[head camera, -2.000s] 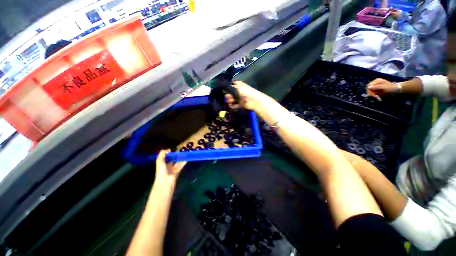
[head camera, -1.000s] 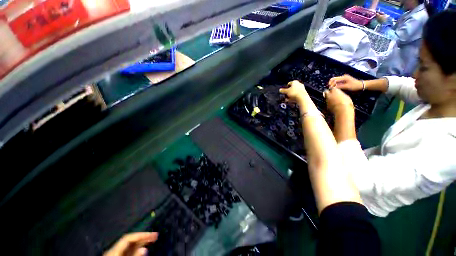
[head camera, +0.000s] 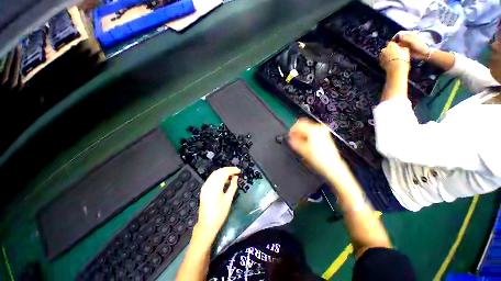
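My left hand (head camera: 217, 192) is at the near edge of a heap of small black fittings (head camera: 211, 148). Its fingertips are close together among dark pieces; whether they grip one I cannot tell. My right hand (head camera: 312, 141) is blurred, over the dark side tray (head camera: 252, 129) right of the heap. A small black piece (head camera: 280, 139) lies beside its fingers; its grip cannot be made out. A filled tray (head camera: 159, 228) with rows of black round parts lies left of my left forearm. A flat dark tray (head camera: 104, 192) lies behind it.
A black bin (head camera: 335, 99) of round parts holds a black device (head camera: 294, 60) with yellow tags. A neighbour's hands (head camera: 404, 49) are above the bins. A blue bin (head camera: 143, 23) stands beyond the dark raised ledge. A clear plastic sheet (head camera: 247, 211) lies at the bench edge.
My left hand has left the blue bin and come to the heap. My right hand has let go of the black device in the parts bin and moved back over the side tray.
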